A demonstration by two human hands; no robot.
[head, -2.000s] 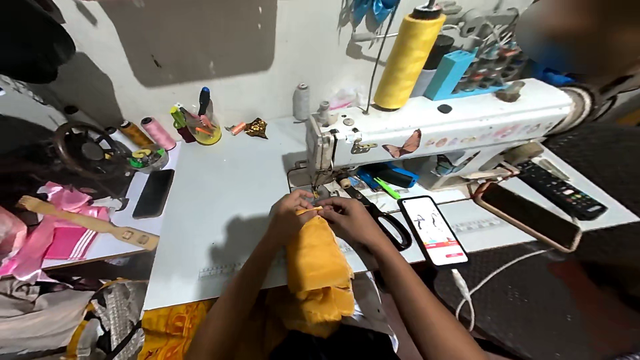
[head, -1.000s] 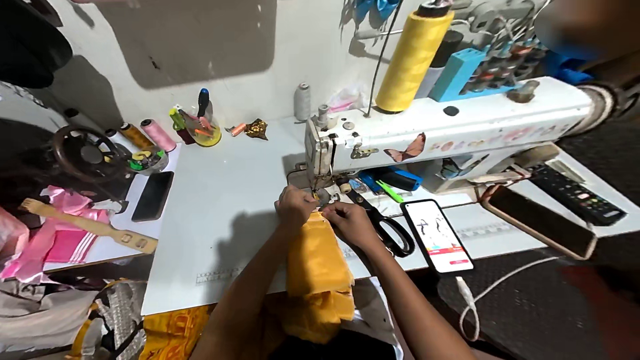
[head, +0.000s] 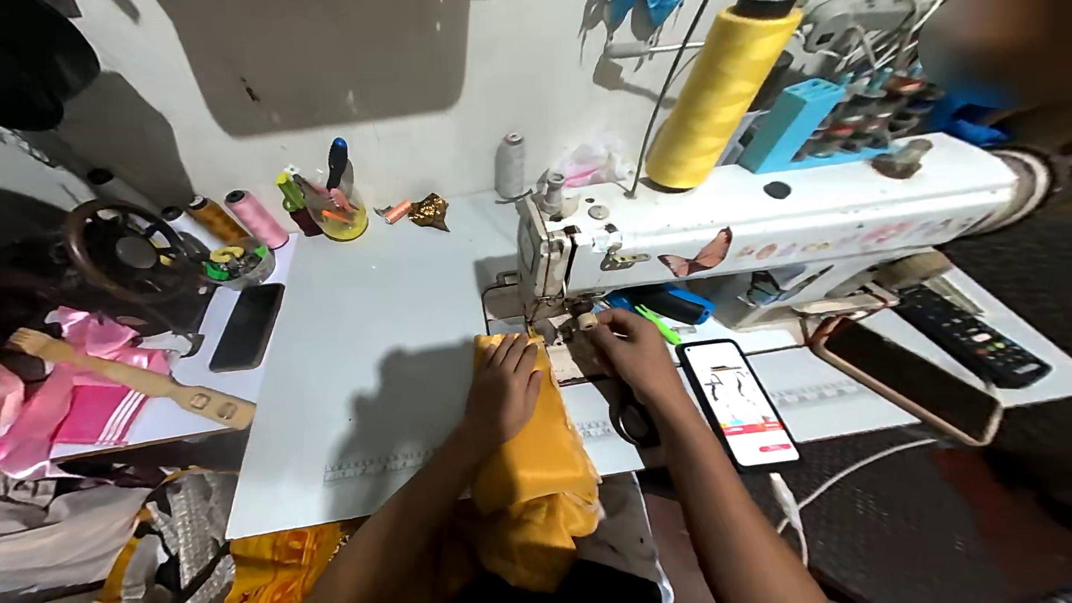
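Yellow satin-like fabric [head: 536,456] runs from the needle area of a white sewing machine [head: 779,226] over the table's front edge. My left hand [head: 505,389] lies flat on its upper end, fingers towards the presser foot. To the right of the needle, my right hand [head: 628,347] has its thumb and fingertips at a small pale spool-like piece [head: 587,321]; whether it grips that piece is unclear. Black-handled scissors [head: 634,419] lie partly under the right wrist. A large cone of yellow thread [head: 722,96] stands behind the machine head.
A lit phone [head: 739,402], a second phone in a brown case [head: 909,381] and a remote control [head: 971,335] lie at right. A cup of tools [head: 339,209] stands at the back left. A dark phone [head: 247,327] and a wooden stick [head: 134,377] lie further left.
My right hand has left the fabric's top edge and moved right, to the small pieces beside the needle. My left hand has flattened onto the fabric.
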